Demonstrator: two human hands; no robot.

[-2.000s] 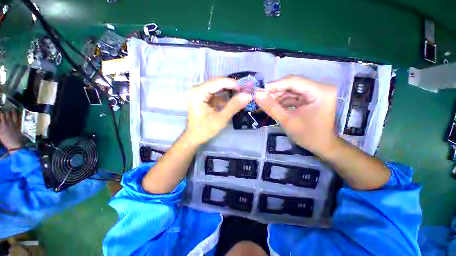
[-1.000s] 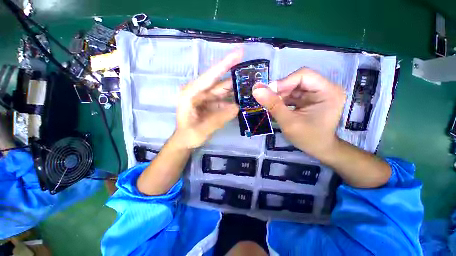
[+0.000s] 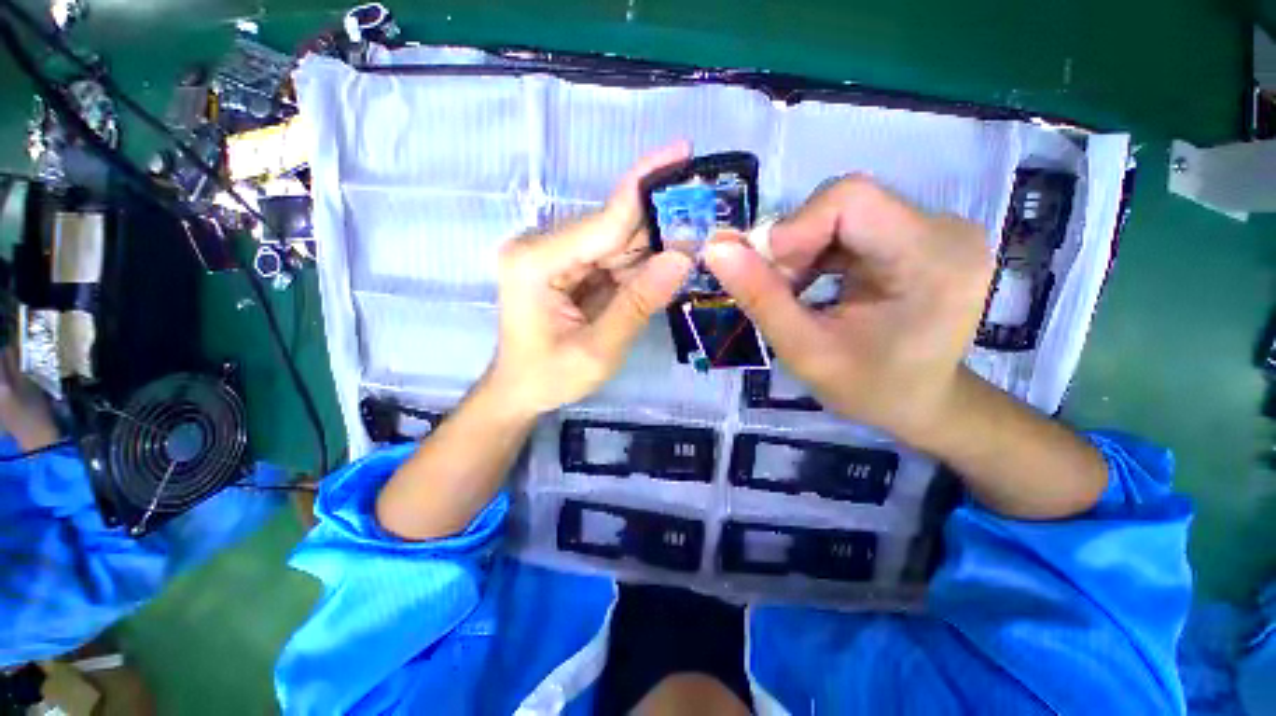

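A black housing (image 3: pixel 746 179) with a circuit board (image 3: pixel 728 204) inside is held over the tray. A display (image 3: pixel 728 336) with a thin white edge hangs at its lower end, beside an orange strip. A small light-blue piece (image 3: pixel 684 213) lies over the board's upper left, above my fingertips. My left hand (image 3: pixel 585 287) grips the housing from the left, thumb on its face. My right hand (image 3: pixel 868 287) has thumb and index fingertips closed together at the board's middle. What they pinch is too small to tell.
The white compartment tray (image 3: pixel 420 259) holds several empty black housings (image 3: pixel 637 450) near me and at the right. A cooling fan (image 3: pixel 179 441), cables and loose boards (image 3: pixel 259 84) are at the left. Another person's sleeve (image 3: pixel 105 560) shows lower left. A white bracket (image 3: pixel 1231 179) stands at the right.
The light-blue piece now shows over the board, which was uncovered a second ago. My left thumb has moved in onto the housing. The tray sits slightly higher and larger in view.
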